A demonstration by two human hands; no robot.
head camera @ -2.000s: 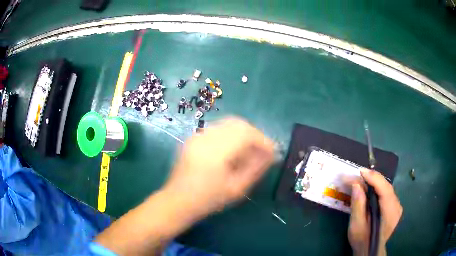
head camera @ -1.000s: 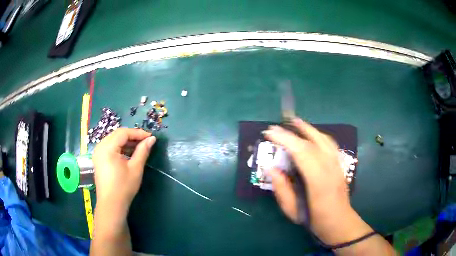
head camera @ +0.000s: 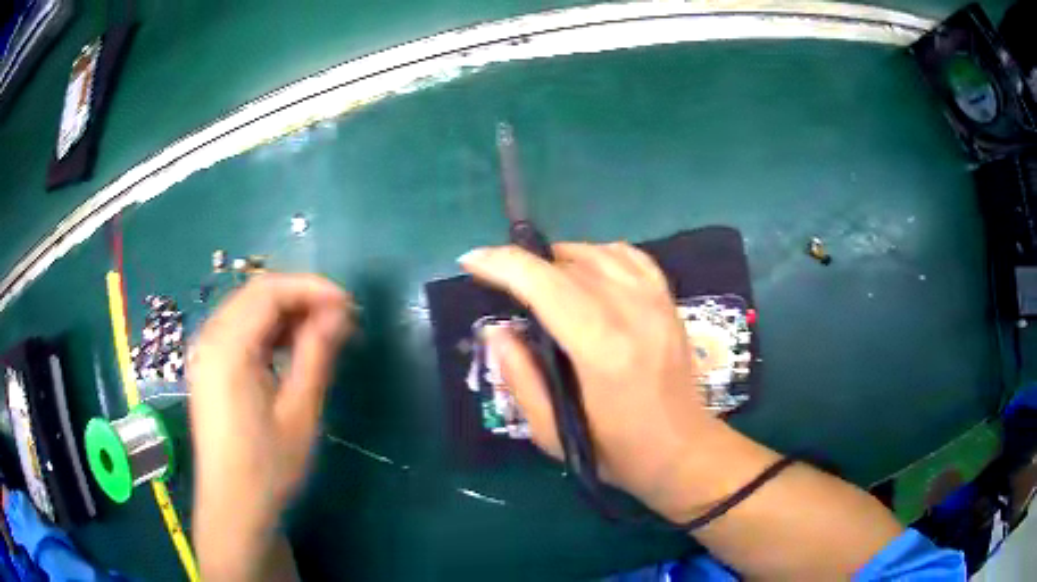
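The open phone assembly (head camera: 722,355) lies on a black foam pad (head camera: 707,259), its middle hidden under my right hand. A board with shields shows at its right end and a small green board at its left end. My right hand (head camera: 614,352) is closed around the soldering iron (head camera: 514,188), whose blurred silver tip points up, away from the phone. My left hand (head camera: 256,375) is blurred, left of the pad, with thumb and forefinger curled close together. I cannot tell if they hold anything. Thin solder wire (head camera: 366,451) lies between the hands.
At left are a green-flanged solder spool (head camera: 110,459), a heap of small components (head camera: 159,341) and black pads with phones (head camera: 40,426). Another phone (head camera: 80,97) lies beyond the pale rail (head camera: 455,57). A fan (head camera: 972,91) stands at upper right. A small part (head camera: 818,249) lies right of the pad.
The view has shifted, so the pad and spool sit differently in it. My left hand has come back from over the bench middle to the component side. My right hand has moved over the phone with the iron.
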